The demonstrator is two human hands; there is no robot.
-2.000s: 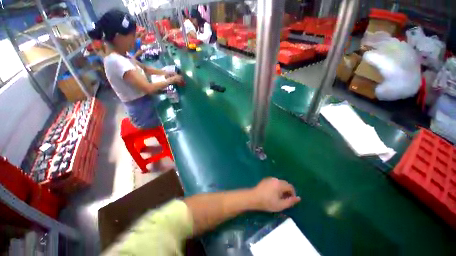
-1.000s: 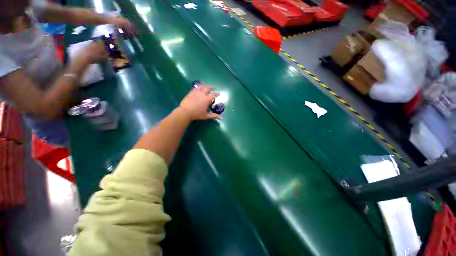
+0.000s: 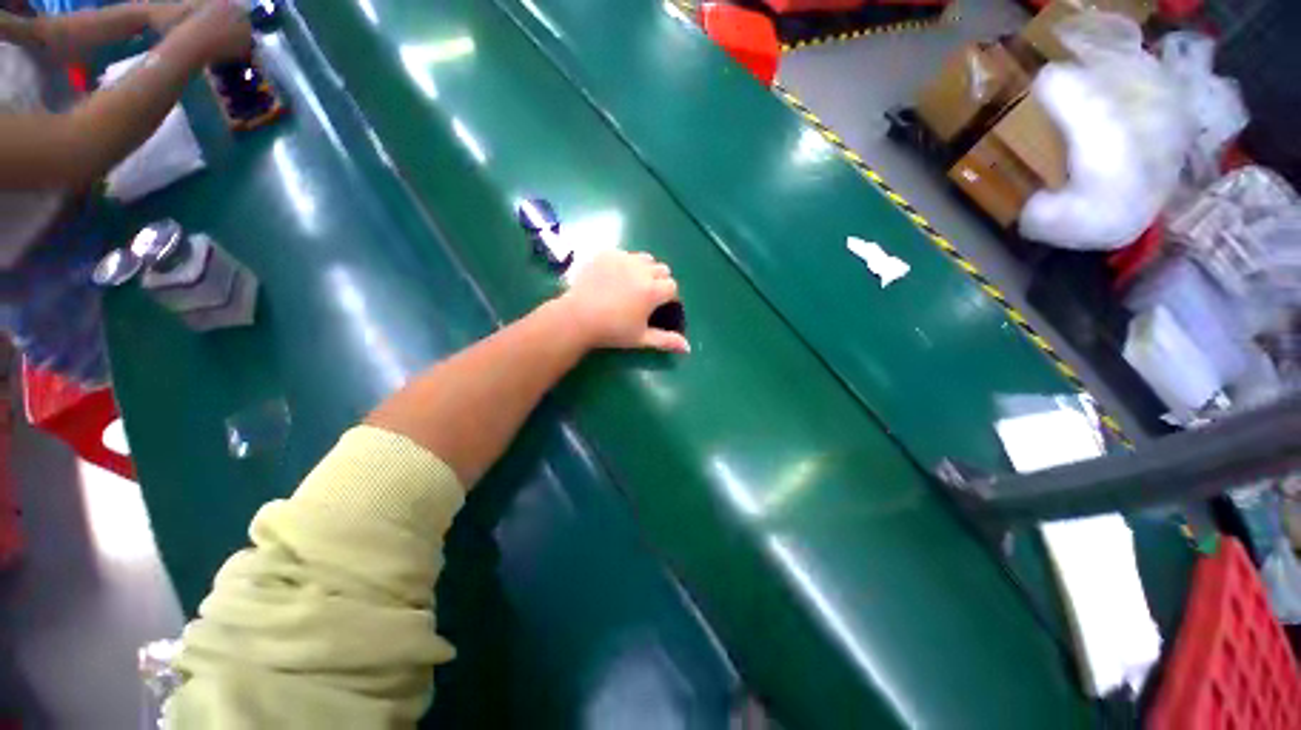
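Observation:
My left hand (image 3: 625,300), bare, reaches out from a yellow-green sleeve over the green bench (image 3: 799,414). Its fingers and thumb are closed around a small dark round product (image 3: 668,315), mostly hidden by the hand. More small dark, shiny products (image 3: 542,233) lie on the bench just beyond my fingers, up and to the left. My right hand is out of the picture.
A neighbouring worker's arms (image 3: 143,100) are at the upper left, by a dark-filled tray (image 3: 246,93). Silver-grey boxy parts (image 3: 207,283) stand on the left. A metal post (image 3: 1127,478), white sheets (image 3: 1106,599) and a red tray (image 3: 1241,656) are at the right.
From a second ago, my left hand appears slightly further right and remains around a dark product. The view has shifted, and the dark products beyond my fingers show more clearly.

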